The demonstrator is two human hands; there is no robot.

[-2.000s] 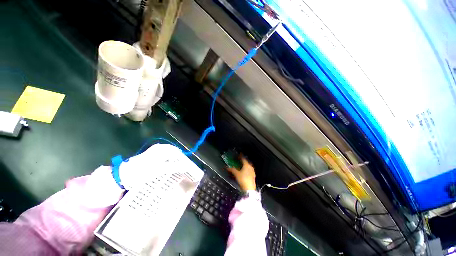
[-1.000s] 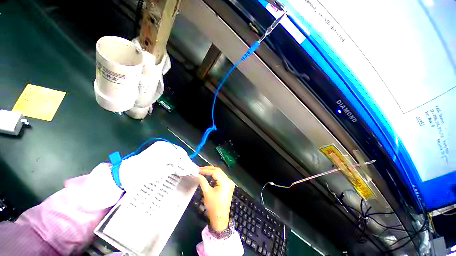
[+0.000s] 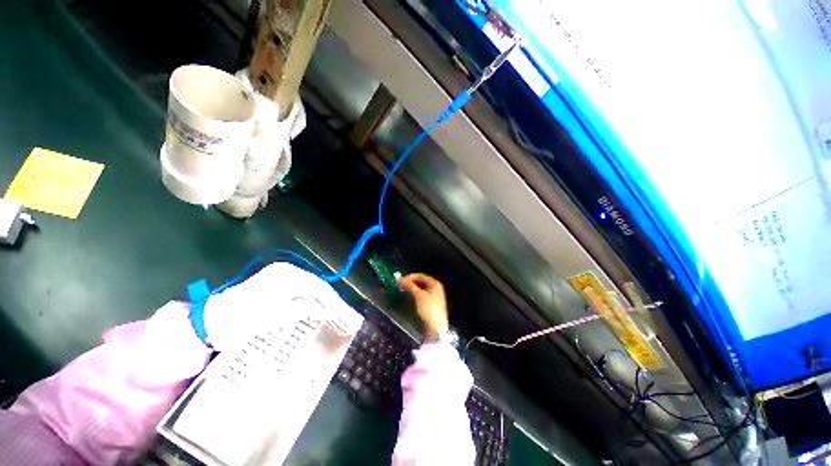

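My left hand [image 3: 264,305], in a white glove with a blue wrist strap [image 3: 198,309], holds a barcode label sheet [image 3: 273,350] of small black print over a shallow white box [image 3: 241,410]. Its fingers are partly hidden. My right hand [image 3: 425,298], bare, reaches past the keyboard [image 3: 374,364] to a small green circuit board [image 3: 384,271] on the dark strip. Its fingertips are at the board's near end, over a small white spot. The frame does not show whether a label is at the fingertips.
White plastic cups [image 3: 211,132] are fixed to a post [image 3: 284,55] at upper left. A yellow note [image 3: 56,182] and a white adapter [image 3: 11,221] lie at far left. A blue cord [image 3: 392,177] runs up to the monitor [image 3: 674,155]. Cables [image 3: 638,387] hang at lower right.
My right hand has moved from the label sheet's edge out to the circuit board behind the keyboard. My left hand still holds the sheet. The view has shifted slightly.
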